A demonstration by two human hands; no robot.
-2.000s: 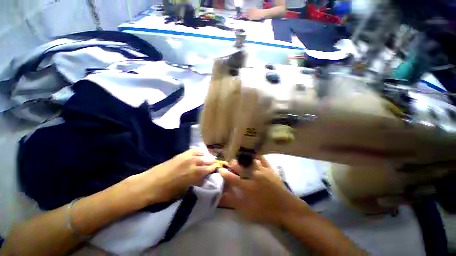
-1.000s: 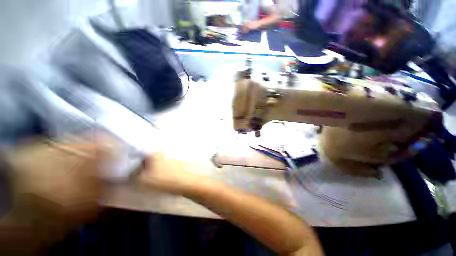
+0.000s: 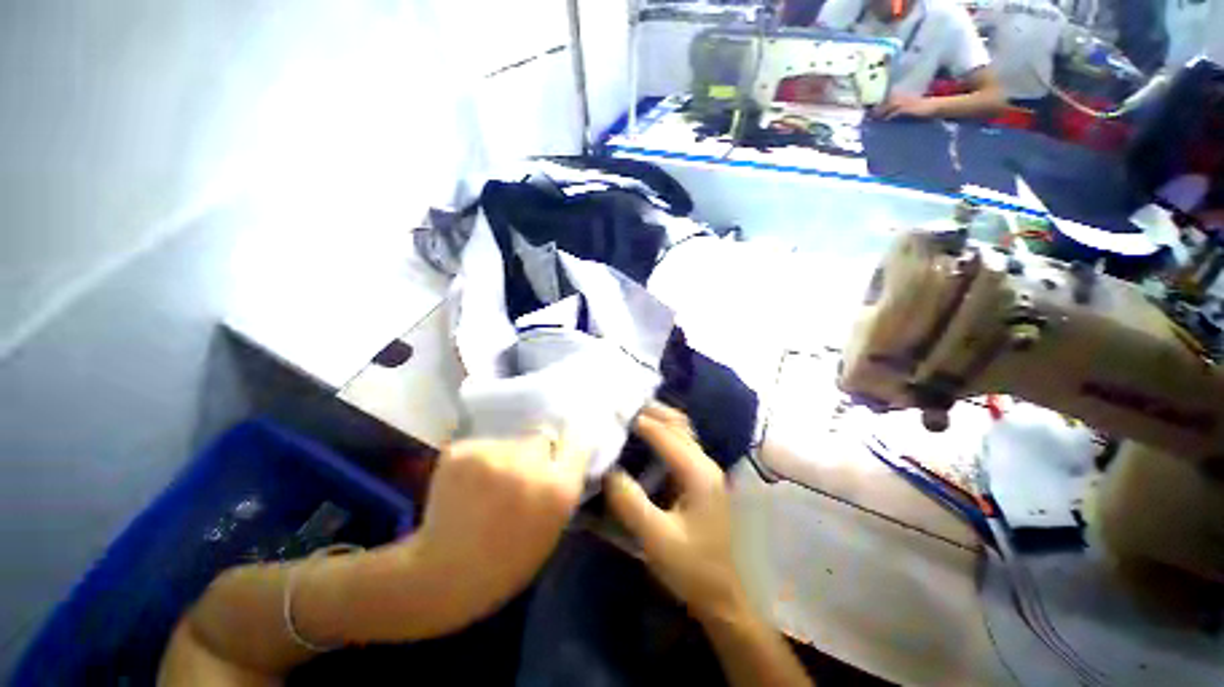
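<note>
A heap of navy and white cloth [image 3: 611,302] lies on the pale table left of the sewing machine. My left hand [image 3: 503,503] is closed on the white part of the cloth at the table's front edge. My right hand [image 3: 678,503] is at the right side of the same cloth, thumb and fingers spread around a navy part; whether it grips is unclear. The cream sewing machine [image 3: 966,322] stands to the right, with no hand at its head.
A blue bin [image 3: 255,450] is below the table's left edge. A blue pen-like stick [image 3: 926,477] and pale pieces [image 3: 1034,470] lie by the machine. A white wall [image 3: 336,148] is at left. A person [image 3: 940,67] sits at another machine behind.
The view has swung left, bringing the bin in. Both hands have left the machine head with the cloth, and the cloth is now bunched at the table's left front edge.
</note>
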